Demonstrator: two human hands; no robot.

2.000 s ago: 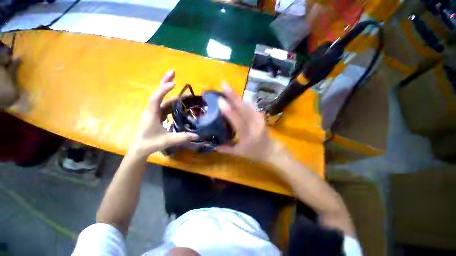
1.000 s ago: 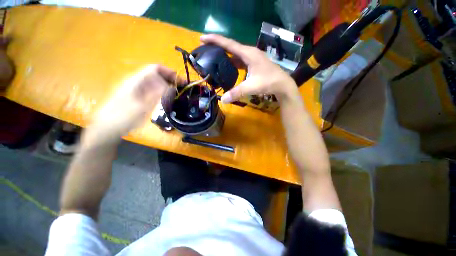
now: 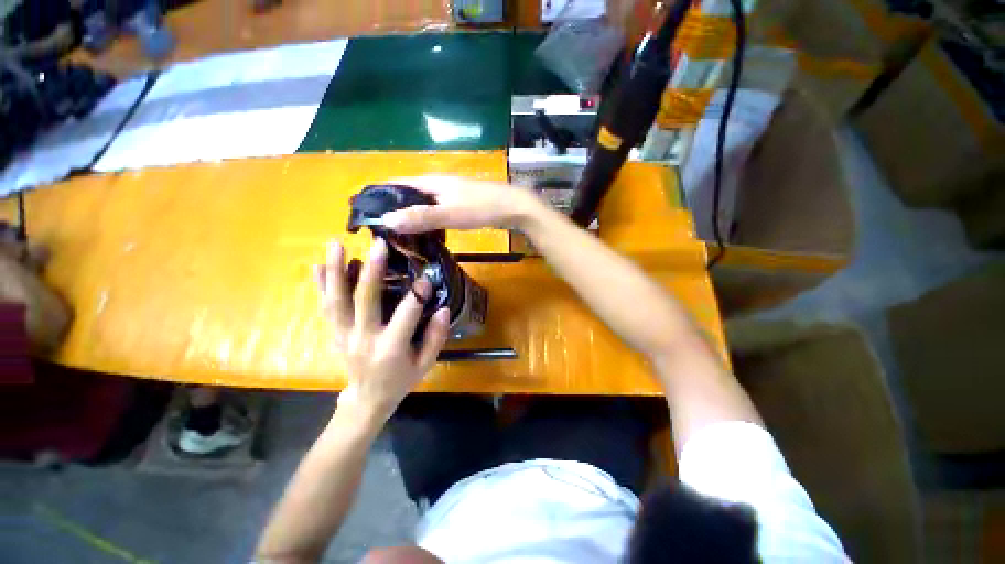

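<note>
The camera unit (image 3: 472,303) lies open on the orange bench, its silver-grey body towards the right. Thin coloured wires (image 3: 415,260) run between the body and its black end cover (image 3: 380,203). My right hand (image 3: 446,206) holds the black cover at the far side. My left hand (image 3: 380,336) is on the near left of the unit, fingers spread over its open end; the fingers hide part of the inside. Two slim black antennas project right from the unit, the nearer one (image 3: 479,355) close to the bench's front edge.
The electric screwdriver (image 3: 619,121) hangs at the right, tip down, beside the screw feeder (image 3: 551,143). A green mat (image 3: 408,94) and white mat (image 3: 226,99) lie beyond. Another person's arm (image 3: 33,297) is at the left. Open cartons (image 3: 788,209) stand on the right.
The black cover has moved left and towards me with my right hand. My left hand has come from the left onto the unit's open end. The view has shifted.
</note>
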